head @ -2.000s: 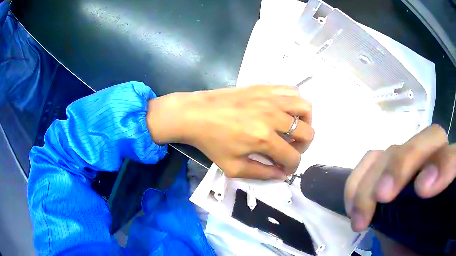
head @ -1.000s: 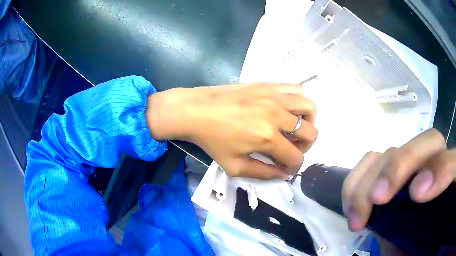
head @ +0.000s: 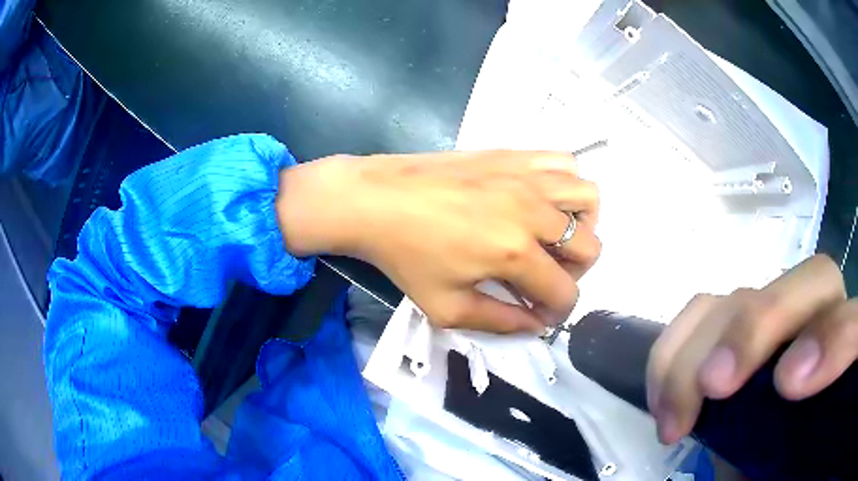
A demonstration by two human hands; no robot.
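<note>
A white plastic housing (head: 701, 155) lies open, inside up, at the centre right, with small posts and a ribbed far wall. A black panel (head: 522, 421) lies along its near edge. My right hand (head: 743, 348) is wrapped around a black electric screwdriver (head: 616, 349) that lies nearly level. Its thin silver tip points left and meets my left fingertips. My left hand (head: 461, 240), with a ring, reaches over the housing, thumb and index finger closed together at the tip. What they pinch is too small and hidden to tell.
A white sheet (head: 802, 133) lies under the housing. The dark green-black bench surface (head: 376, 85) extends to the upper left. My blue left sleeve (head: 179, 254) crosses the lower left. Blue cloth (head: 42, 122) shows at the left edge. A curved pale rail (head: 818, 47) runs at the upper right.
The housing and sheet appear shifted slightly to the right in the picture. Both hands keep nearly the same pose, with the screwdriver tip still at my left fingertips.
</note>
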